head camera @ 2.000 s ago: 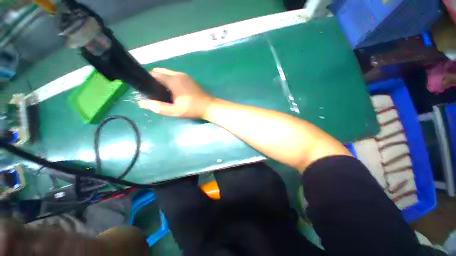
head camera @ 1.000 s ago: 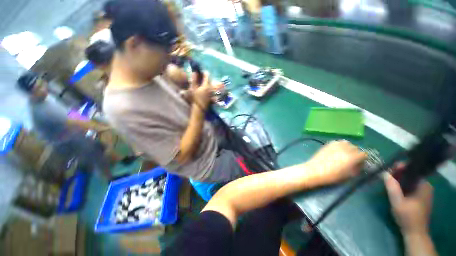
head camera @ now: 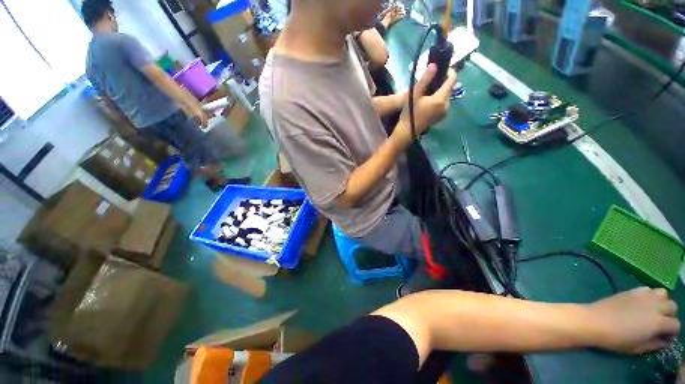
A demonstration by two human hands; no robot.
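My left hand [head camera: 635,320] is at the right edge, back up, with its fingers curled down over the green bench [head camera: 556,289]. Tiny silvery screws [head camera: 667,352] lie scattered under and beside its fingertips. The fingertips are too unclear to tell whether they hold a screw. The bright green tray [head camera: 642,244] with a grid texture lies flat just beyond my hand. My right hand is out of the picture.
Coiled black cables and a black power adapter [head camera: 477,217] lie left of my forearm. An open unit [head camera: 537,120] sits further up the bench. A neighbour [head camera: 330,142] holds a black screwdriver [head camera: 438,64]. A blue crate [head camera: 259,225] and cardboard boxes [head camera: 116,307] are on the floor.
The view has swung further left. My right hand and its black screwdriver have left the picture. My left hand now appears further right and lower, with its fingers down at the screws.
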